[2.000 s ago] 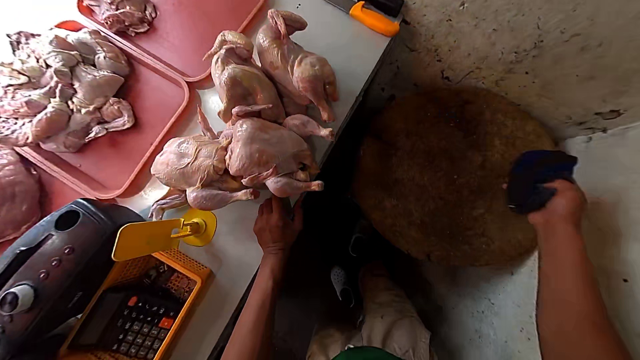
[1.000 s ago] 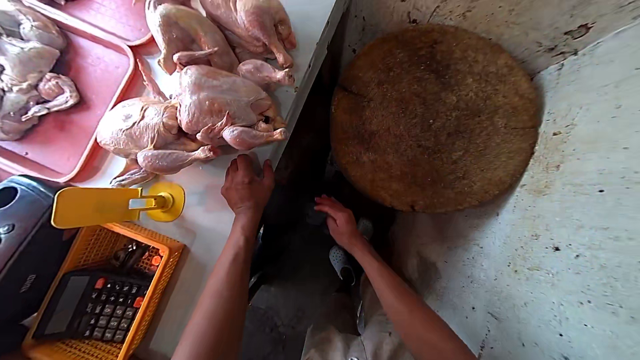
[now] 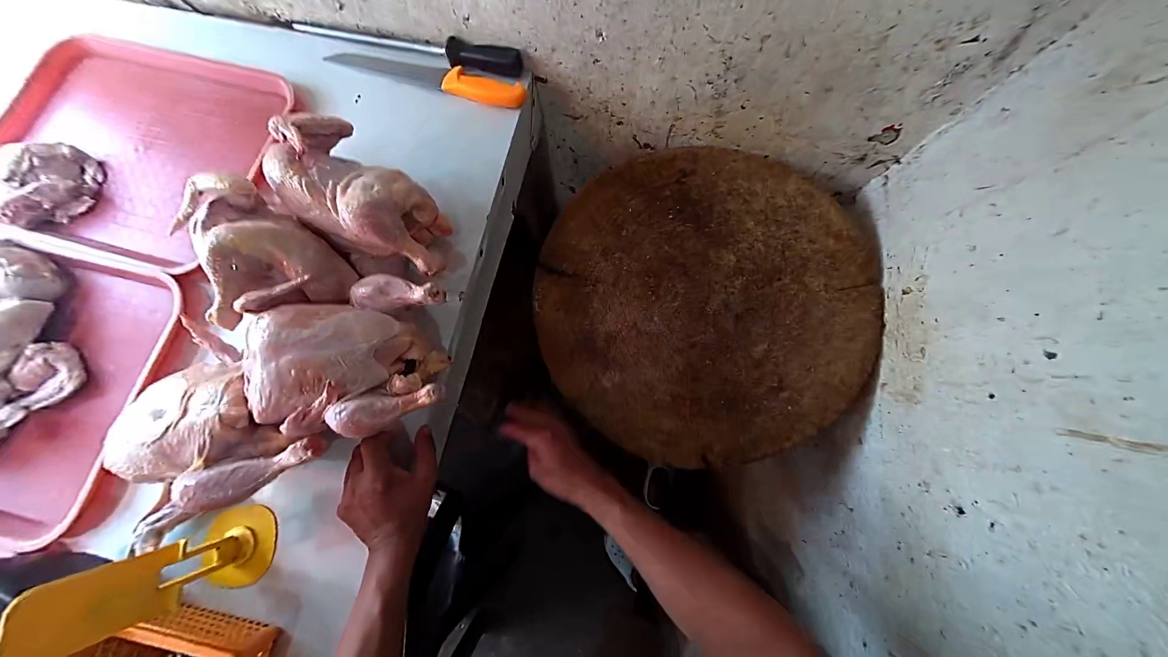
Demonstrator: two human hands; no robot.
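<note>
My left hand (image 3: pixel 388 488) rests at the edge of the white table, its fingertips against the leg of a plucked whole chicken (image 3: pixel 319 365); whether it grips anything is hidden. Around that bird lie several more raw chickens, such as one (image 3: pixel 356 196) farther back and one (image 3: pixel 182 424) to the left. My right hand (image 3: pixel 552 452) is in the gap between the table and a round wooden chopping block (image 3: pixel 712 306). It is blurred, with fingers extended and no object visible in it.
Two pink trays (image 3: pixel 173 319) with chicken pieces stand at the left. An orange-handled knife (image 3: pixel 484 88) and a black-handled tool (image 3: pixel 484 57) lie at the far table edge. A yellow plastic holder (image 3: pixel 242 546) and an orange basket (image 3: pixel 196 630) are near. A stained wall (image 3: pixel 1022 365) borders the block.
Two seconds ago my right hand held a dark cloth over the block's right side; now it is left of the block without the cloth visible. My left hand remains by the chicken. The view has shifted.
</note>
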